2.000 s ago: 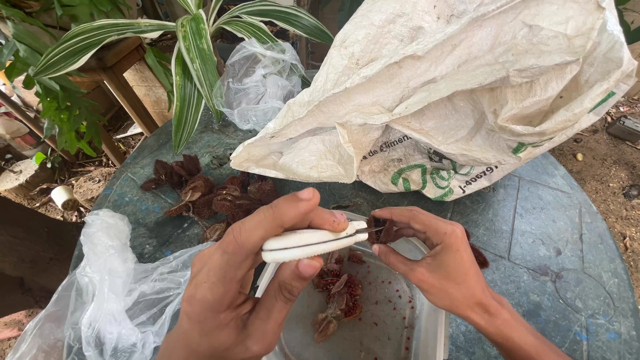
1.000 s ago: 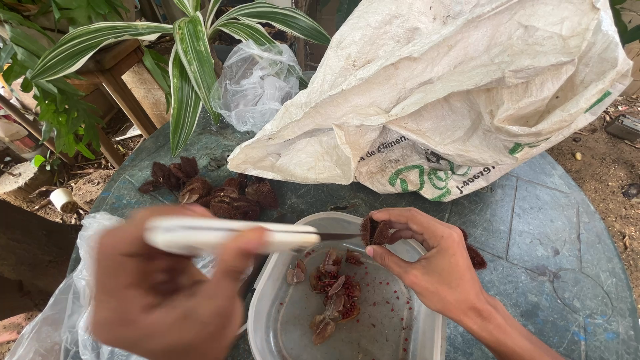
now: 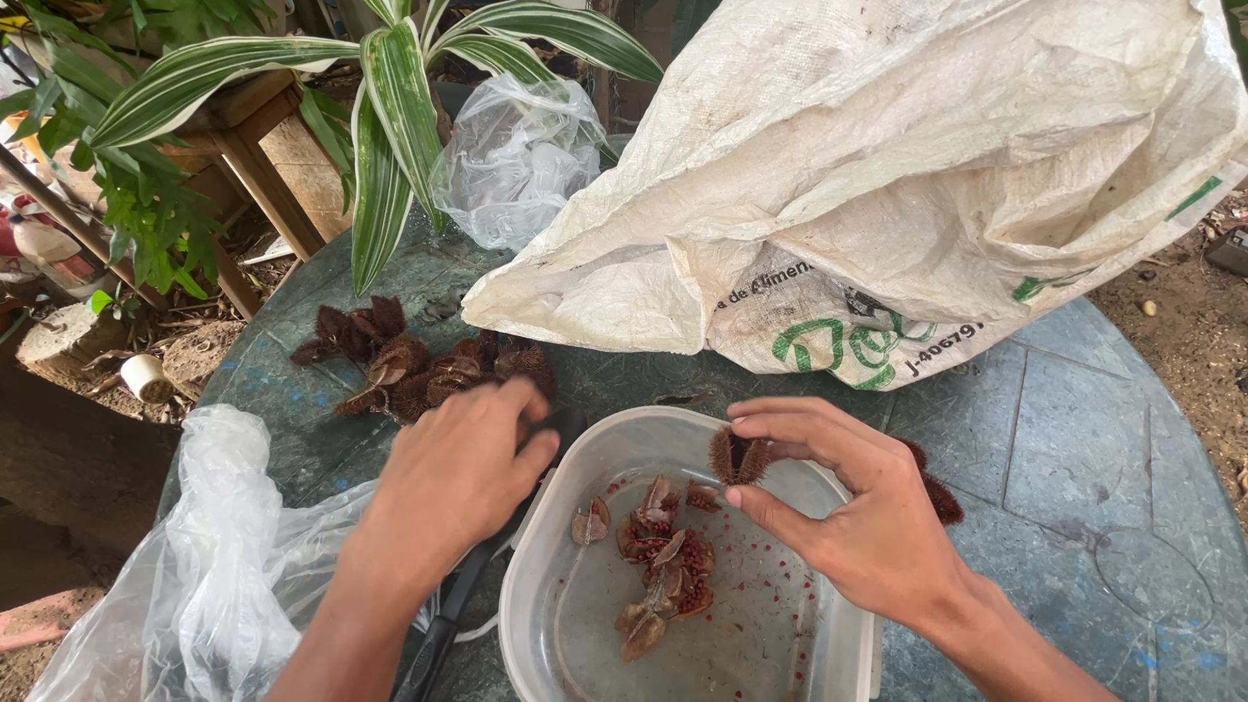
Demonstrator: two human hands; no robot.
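My right hand [image 3: 858, 497] pinches a split, spiny brown annatto pod [image 3: 738, 456] above the rim of a clear plastic tub [image 3: 531, 556]. Opened pod pieces [image 3: 671, 565] and small red seeds lie inside the tub. Left of the rim is my left hand [image 3: 468, 458], thumb and forefinger apart, nothing visible between them. Its fingers are at the near edge of a heap of spiny pods [image 3: 419, 370]. Just beside the thumb, a black object [image 3: 561, 429] is partly hidden; a black handle [image 3: 434, 648] shows lower down. The white-handled knife is not visible.
A large white woven sack [image 3: 877, 195] covers the back right of the round green table [image 3: 1082, 429]. Clear plastic bags lie at the front left [image 3: 224, 546] and back [image 3: 526, 156]. More spiny pods [image 3: 941, 497] are behind my right wrist. A striped-leaf plant [image 3: 400, 107] overhangs the far edge.
My left hand held the white-handled knife at the pod; it has let go of it and is now by the heap of pods. My right hand still holds the pod, now visibly split.
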